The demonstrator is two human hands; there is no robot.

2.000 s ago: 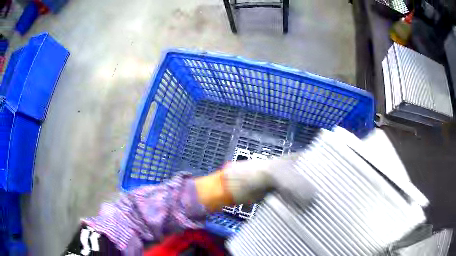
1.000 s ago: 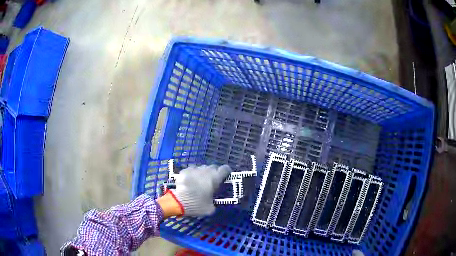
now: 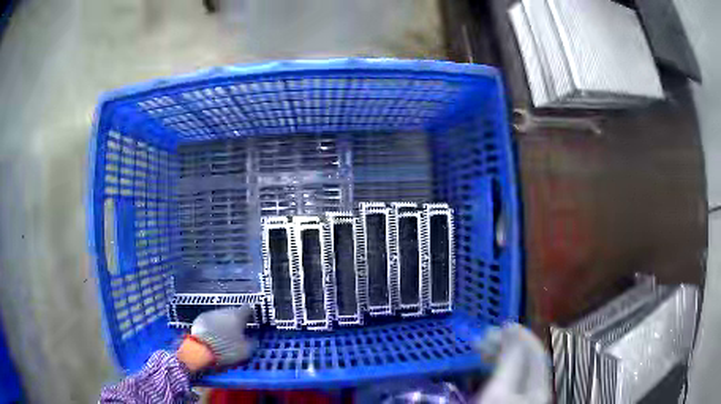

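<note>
A large blue plastic basket (image 3: 304, 69) lies in front of me. Several toothed silver heat sinks (image 3: 345, 268) stand on edge side by side along its near side. One more heat sink (image 3: 217, 299) lies crosswise at the lower left. My left hand (image 3: 228, 333), in a grey glove, is over this one, with its fingers on the near side and right end; the fingertips are partly hidden. My right hand (image 3: 514, 367), gloved and blurred, is at the basket's near right corner; its fingers are unclear and I see nothing held in it.
A dark brown bench (image 3: 609, 205) runs along the right. On it are a heat sink stack (image 3: 593, 51) at the back, an open-end wrench (image 3: 560, 123) and more heat sinks (image 3: 644, 339) at the near right. Grey floor (image 3: 51, 181) shows at the left.
The view has shifted right, showing more bench. The piece in my left hand has moved down to lie beside the row of heat sinks. My right hand has come further into view.
</note>
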